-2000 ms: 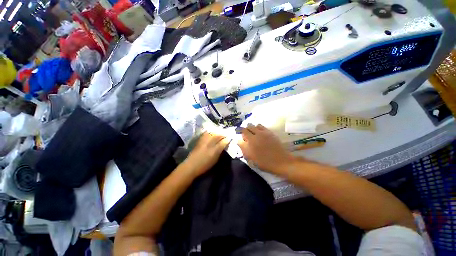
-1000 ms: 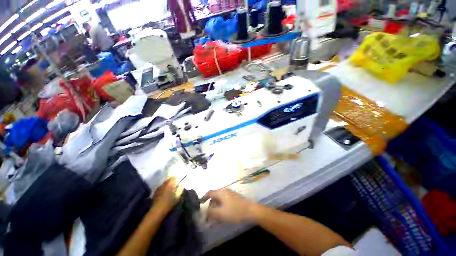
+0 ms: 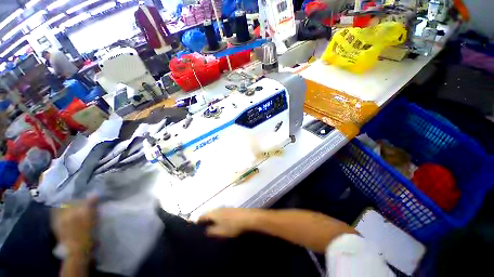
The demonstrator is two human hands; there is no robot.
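My left hand (image 3: 76, 227) is blurred at the lower left, over the pale grey reverse of a garment panel (image 3: 127, 232); its grip cannot be told. My right hand (image 3: 225, 222) is at the table's front edge, fingers closed on the edge of dark cloth (image 3: 184, 243) hanging toward my lap. Both hands are away from the needle and presser foot (image 3: 184, 170) of the white sewing machine (image 3: 216, 130). Green and orange snips or tweezers (image 3: 246, 176) and a cream label strip (image 3: 272, 153) lie on the bed.
A heap of grey and black pieces (image 3: 81, 157) lies left of the machine. A blue basket (image 3: 401, 189) with red contents stands at the right. Orange plastic wrap (image 3: 336, 105) and a yellow bag (image 3: 357, 48) lie beyond the machine.
The view has swung right and up. My hands have left the needle area and moved apart, the left to the far left. The pale reverse of a panel now shows spread between them.
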